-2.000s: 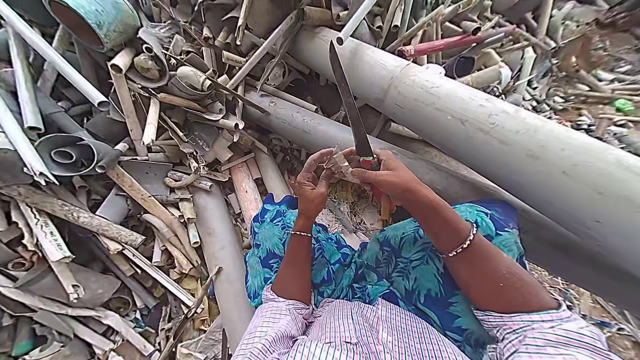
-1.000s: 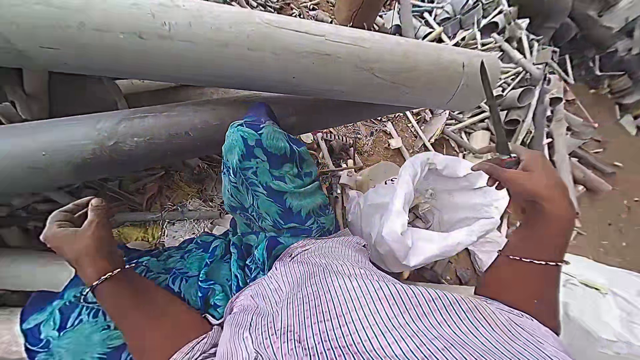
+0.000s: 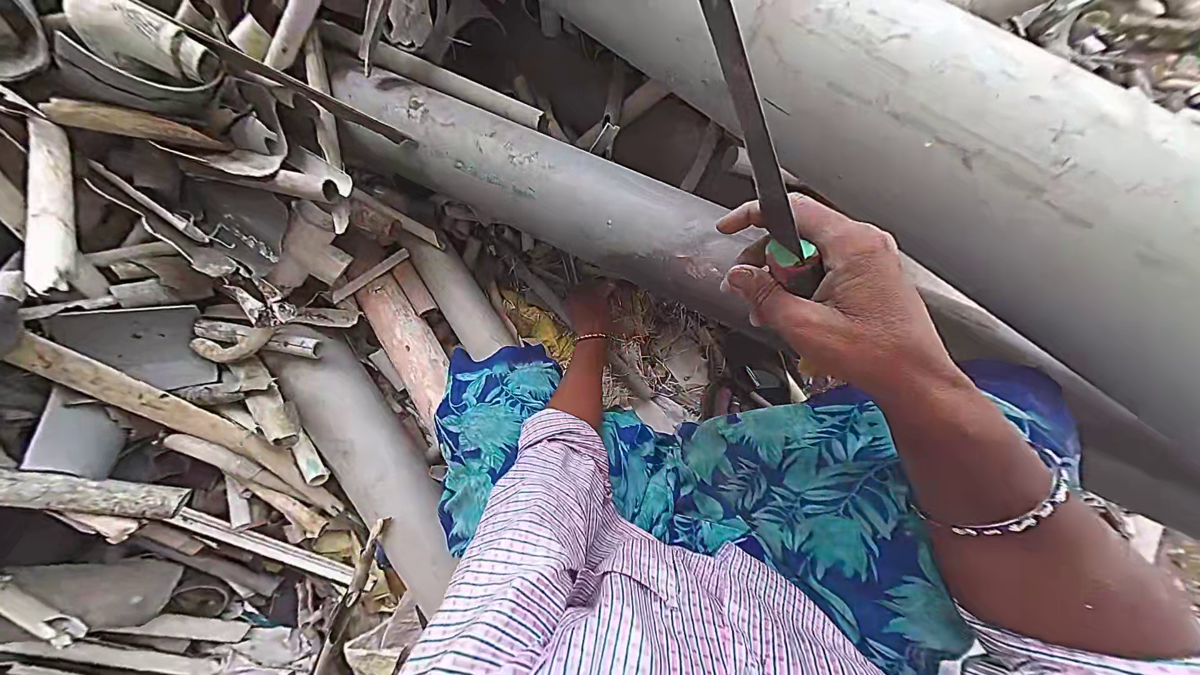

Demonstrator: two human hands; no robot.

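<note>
My right hand (image 3: 825, 281) grips the handle of a long knife (image 3: 750, 112), its dark blade pointing up and away over the large grey pipe (image 3: 937, 141). A green and red part of the handle shows between thumb and fingers. My left hand (image 3: 591, 305) reaches down among dry scraps and debris (image 3: 666, 356) beside the thinner grey pipe (image 3: 562, 187). Its fingers are dark and partly hidden, so whether they hold anything cannot be told. Blue patterned cloth (image 3: 797, 487) covers my lap below both hands.
Broken pipe pieces and curved plastic shards (image 3: 131, 337) are heaped at the left. Another grey pipe (image 3: 366, 469) lies beside my left leg. A pinkish pipe piece (image 3: 403, 328) rests near it. The two long pipes cross in front of me.
The view has swung back from the white sack at the right. My left hand, raised with nothing in it one second ago, is now down in the debris. The knife stays in my right hand.
</note>
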